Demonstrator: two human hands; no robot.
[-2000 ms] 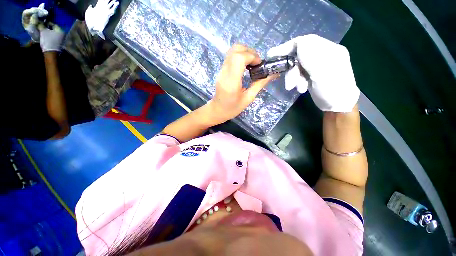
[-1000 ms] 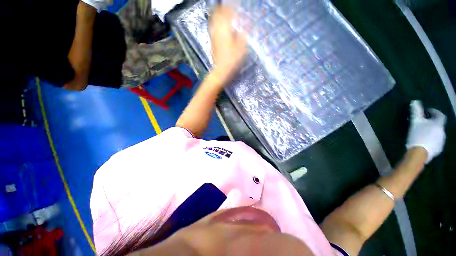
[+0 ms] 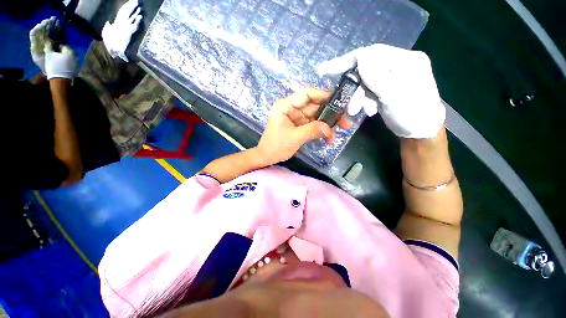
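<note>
A dark metal cylinder with shiny bands is held slanted between my two hands above the wrapped tray. My bare left hand grips its lower end with the fingertips. My right hand, in a white knit glove, holds its upper end between thumb and fingers; the curled fingers hide part of that grip. The plastic-wrapped tray lies under and beyond my hands, its film wrinkled and glossy.
A neighbouring person's gloved hands are at the upper left. A spare white glove lies by the tray. A clear bottle and a small dark part lie at right. A pale clip is near my body. A red stool stands left.
One second ago my hands were apart, left blurred over the tray and right out to the right. Now they are together on the cylinder, and the view has shifted.
</note>
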